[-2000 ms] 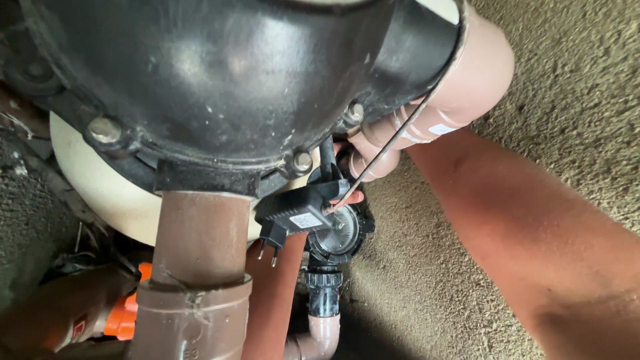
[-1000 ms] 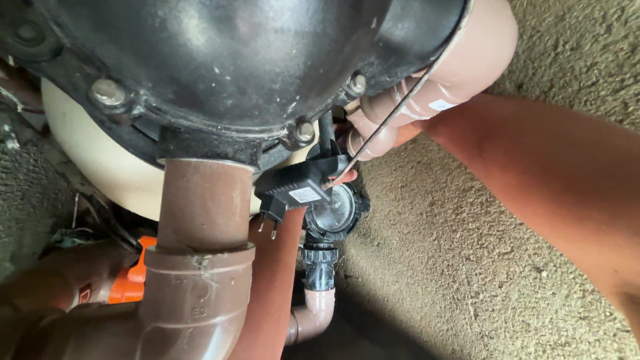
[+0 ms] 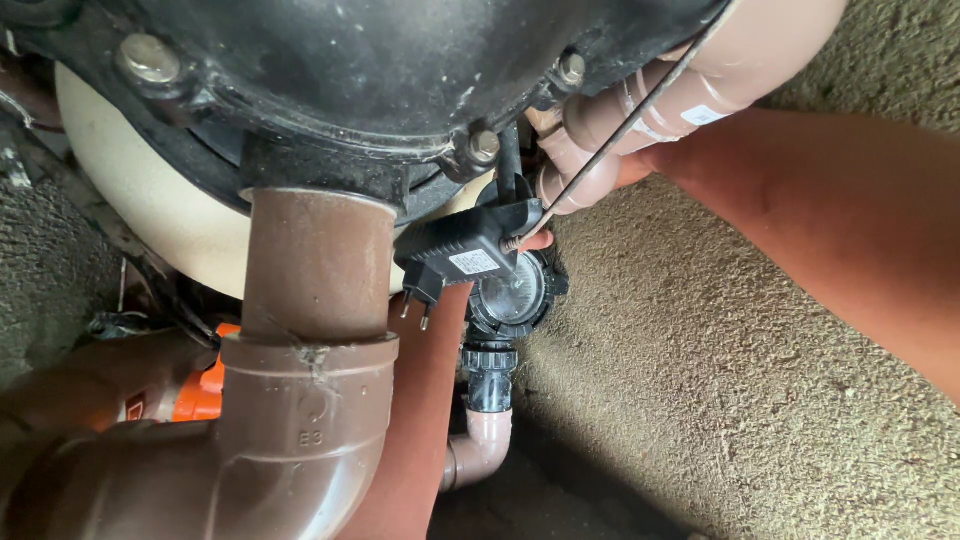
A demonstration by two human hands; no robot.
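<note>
My right hand (image 3: 634,168) reaches in from the right, mostly hidden behind a brown plastic pipe fitting (image 3: 581,176). My left forearm rises from the bottom behind a thick brown pipe. A fingertip, apparently of my left hand (image 3: 537,241), shows beside a black power adapter (image 3: 469,244); the rest of that hand is hidden. The adapter hangs on a thin cable, its two-pin plug pointing down. Just below the fingertip is a round black fitting with a clear cover (image 3: 514,289). What either hand holds cannot be seen.
A large black bolted housing (image 3: 337,82) fills the top, with a cream rounded vessel (image 3: 150,195) behind it. A thick brown elbow pipe (image 3: 307,405) stands at lower left, near an orange part (image 3: 199,390). A rough wall (image 3: 712,360) is at right.
The view has shifted slightly. My right forearm lies a little higher in the picture against the wall than two seconds ago. Both hands remain mostly hidden behind the fittings.
</note>
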